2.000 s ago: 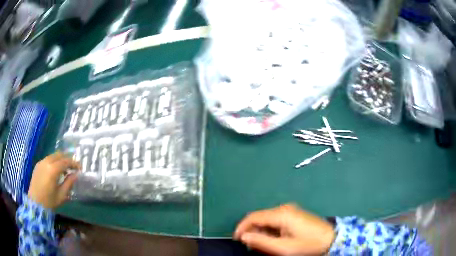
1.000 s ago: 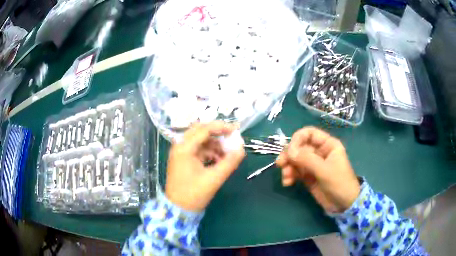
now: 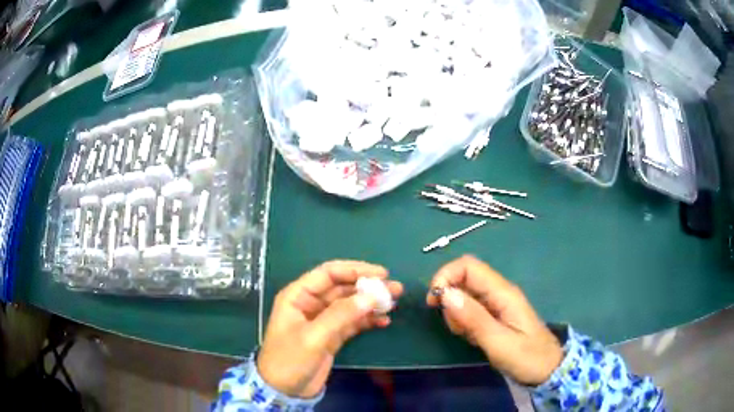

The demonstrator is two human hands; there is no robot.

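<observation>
My left hand [image 3: 310, 322] holds a white felt polishing head [image 3: 375, 295] between thumb and fingers near the bench's front edge. My right hand [image 3: 491, 318] pinches a metal mandrel [image 3: 436, 294], of which only a small end shows; the rest is hidden by the fingers. The two pieces are apart, with a small gap between the hands. A loose pile of silvery mandrels [image 3: 467, 201] lies on the green mat beyond my right hand, with one mandrel [image 3: 455, 236] lying slanted nearer me.
A large bag of white heads [image 3: 322, 165] stands behind the hands. A blister tray [image 3: 249, 233] with two rows of assembled bits is at left, a blue tray [image 3: 18, 201] beyond it. At right are a mandrel tub [image 3: 613, 165], a lidded clear box [image 3: 661, 137] and a black rectangle [image 3: 696, 216].
My left hand left the blister tray, took a white head near the bag and moved back towards me. My right hand reached the mandrel pile and has drawn back with a mandrel.
</observation>
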